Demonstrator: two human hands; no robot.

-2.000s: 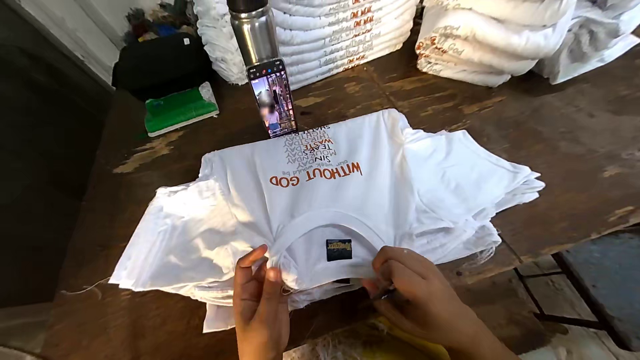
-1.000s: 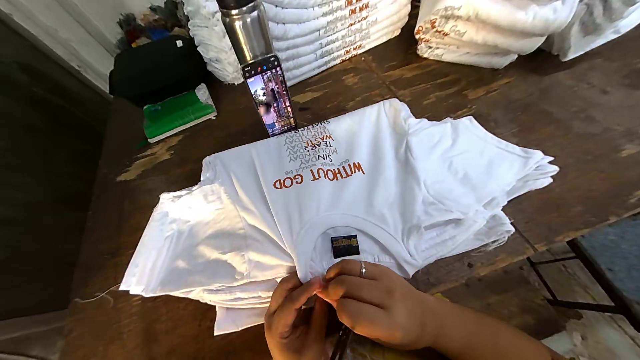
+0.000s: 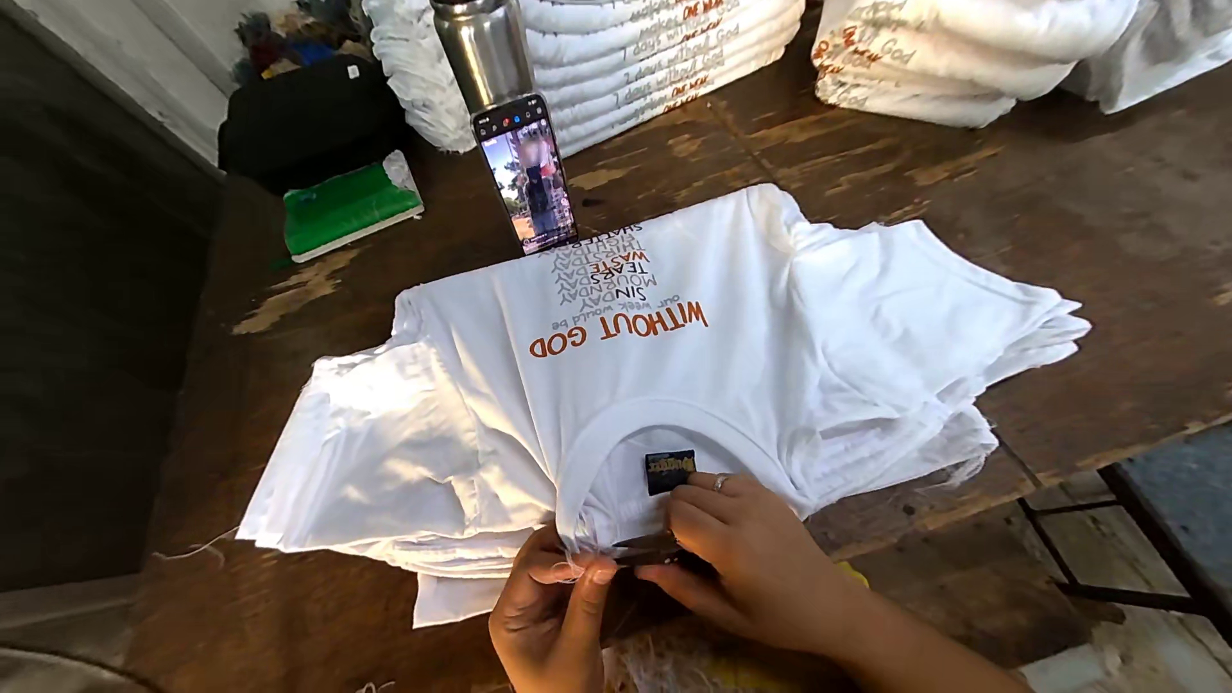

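A white printed T-shirt (image 3: 674,375) lies on top of a stack of white shirts, its neckline towards me. Between thumb and fingers, my left hand (image 3: 558,606) pinches the collar edge, where loose white threads (image 3: 577,566) show. My right hand (image 3: 736,549), with a ring on one finger, holds a small dark cutting tool (image 3: 647,551), probably thread snips, its tip at the collar beside my left fingertips. My right fingers partly cover its body. A black neck label (image 3: 670,471) with writing sits inside the collar, just above my right fingers.
A phone (image 3: 525,173) leans on a steel bottle (image 3: 483,58) behind the shirt. Folded shirt piles (image 3: 654,58) stand at the back. A green pad (image 3: 352,210) and black bag (image 3: 313,120) lie back left. A stool (image 3: 1179,500) stands beyond the table's front edge at right.
My right hand has moved right, apart from my left hand, and the dark tool's tip now points at the collar. Two seconds ago, the hands were spread on either side of the neckline.
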